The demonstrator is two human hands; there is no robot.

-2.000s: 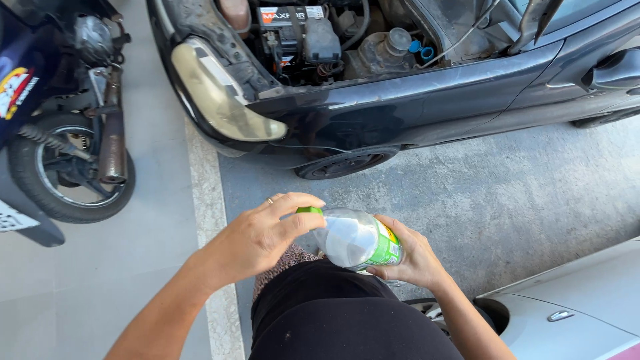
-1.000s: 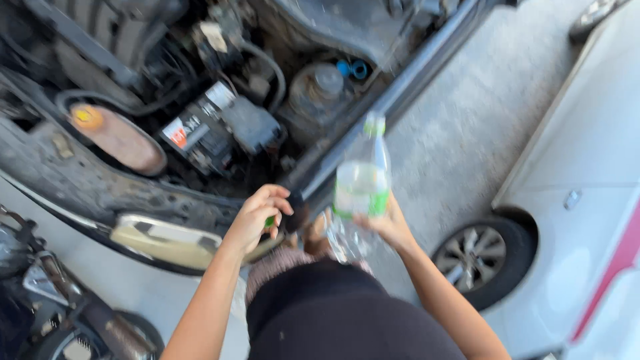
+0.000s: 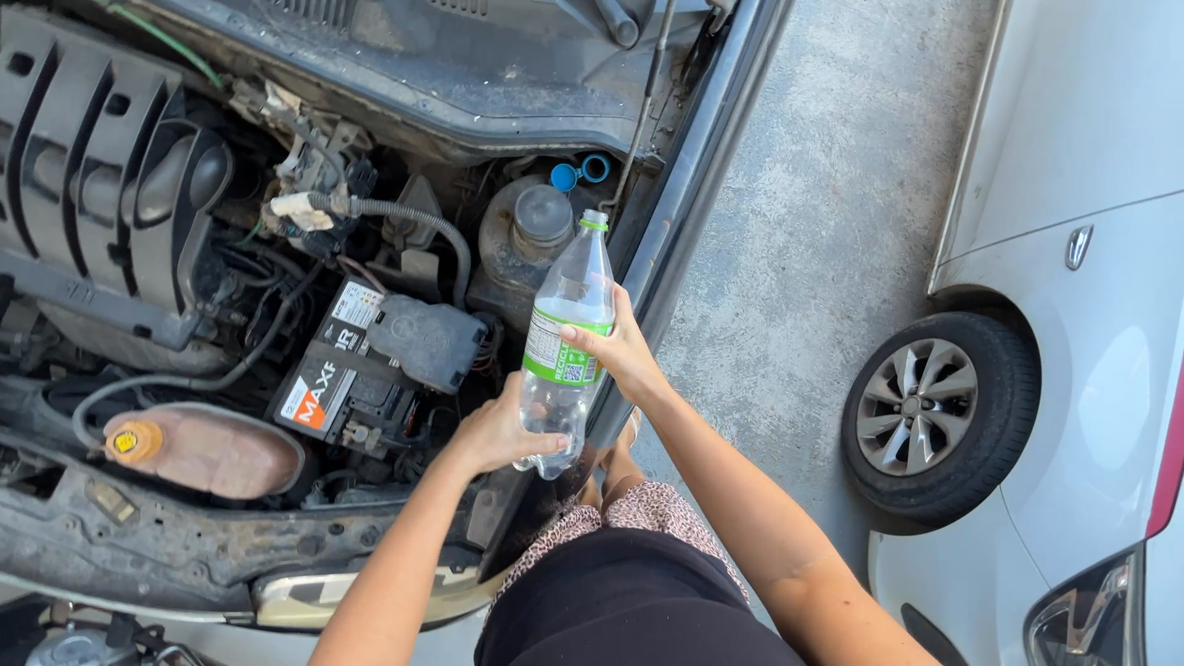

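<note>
A clear plastic bottle [image 3: 566, 319] with a green label and a green neck ring, its mouth uncapped, tilts over the edge of the engine bay. Its liquid is hard to make out. My right hand [image 3: 618, 347] grips it around the label, thumb across the front. Around its base is my left hand [image 3: 507, 435], thumb over the lower part. Just beyond the bottle's neck, an open blue reservoir cap [image 3: 579, 173] lies beside the round strut-tower top [image 3: 542, 217]. Whether my left hand also holds the bottle's cap cannot be seen.
Left of the bottle are a car battery [image 3: 342, 370] and a pinkish coolant tank [image 3: 208, 450] with a yellow cap [image 3: 135, 442]. A thin hood prop rod [image 3: 643, 102] rises near the blue cap. A silver car [image 3: 1064, 277] stands at the right.
The view has swung over the engine bay. My left hand, at the green bottle top two seconds ago and apart from the bottle one second ago, now holds its base. The bottle's mouth is now uncapped.
</note>
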